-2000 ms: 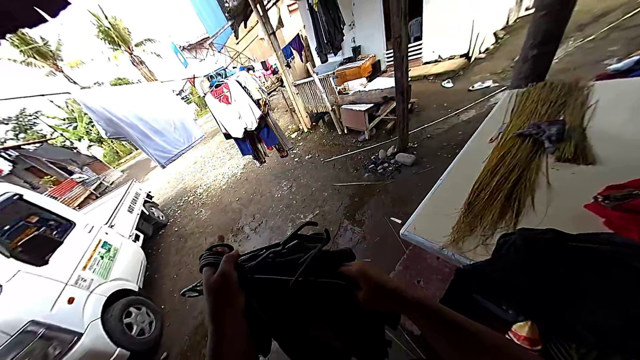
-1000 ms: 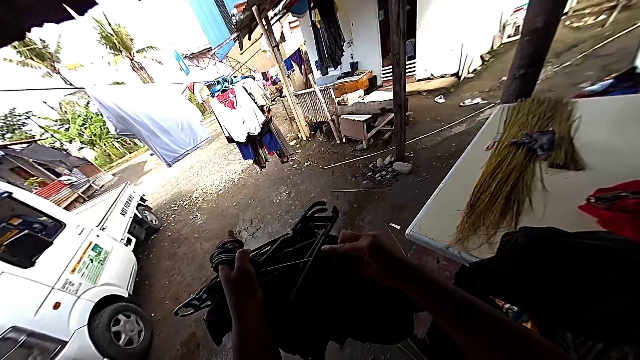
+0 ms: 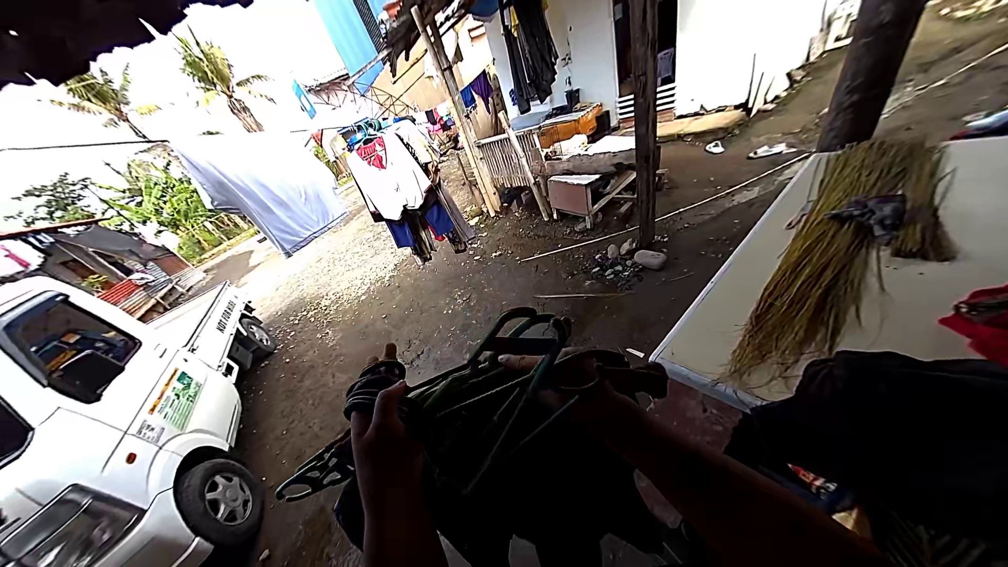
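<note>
My left hand [image 3: 386, 417] grips the hook ends of a bundle of dark clothes hangers [image 3: 472, 378] at the lower middle. On the bundle's right side, my right hand [image 3: 571, 386] holds hangers near their ends, its thumb or a finger pointing left. Dark cloth [image 3: 535, 496] hangs beneath the hangers, its shape lost in shadow. Past my left wrist, the flat end of a hanger [image 3: 315, 472] sticks out to the lower left.
A straw broom [image 3: 827, 252] lies on a pale tabletop [image 3: 709, 339] at right, beside dark clothing [image 3: 866, 425]. Ahead, clothes on hangers [image 3: 394, 177] and a white sheet [image 3: 268, 185] hang from a line. A wooden post [image 3: 646, 118] stands beyond; a white truck [image 3: 102, 409] is at left.
The hangers have shifted in my hands, and their loops now stand up between them. My right hand has moved along the bundle; my left hand keeps its hold.
</note>
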